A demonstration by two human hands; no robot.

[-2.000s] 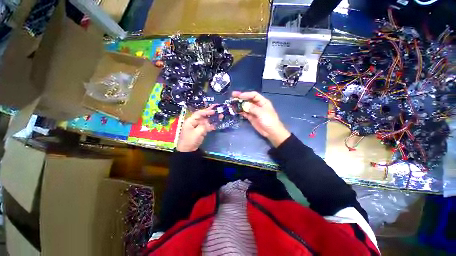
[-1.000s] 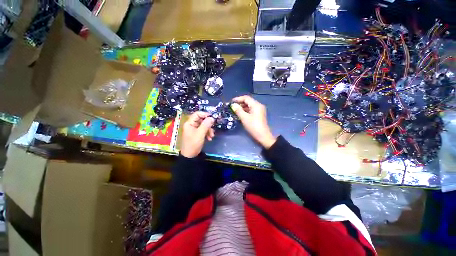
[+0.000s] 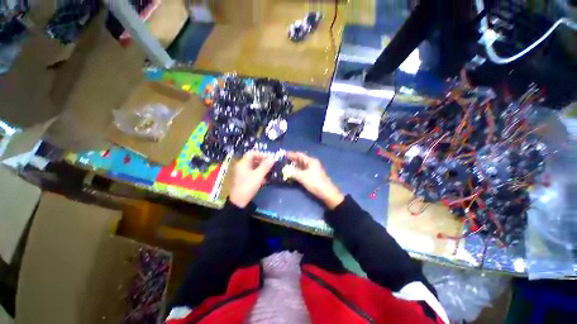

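Observation:
A small black motor unit (image 3: 277, 172) with silvery parts is between my two hands, above the dark mat (image 3: 304, 205). My left hand (image 3: 248, 177) grips its left side. My right hand (image 3: 311, 177) grips its right side, with a yellow band at the fingertips. The image is blurred and the fingers hide much of the unit. A dark heap of black parts (image 3: 231, 120) lies just beyond my left hand. A round silvery piece (image 3: 276, 129) lies at the heap's right edge.
The white screw feeder (image 3: 354, 114) stands behind the mat. Wired motor assemblies (image 3: 468, 158) are heaped at the right. A shallow carton (image 3: 180, 136) at the left holds a clear bag (image 3: 147, 121). A large open carton (image 3: 69, 259) is below the bench. A small part (image 3: 305, 26) lies on brown cardboard at the back.
The view has shifted, showing more of the bench's back. My hands have come closer together around the unit, with the right hand's fingers now lower on it.

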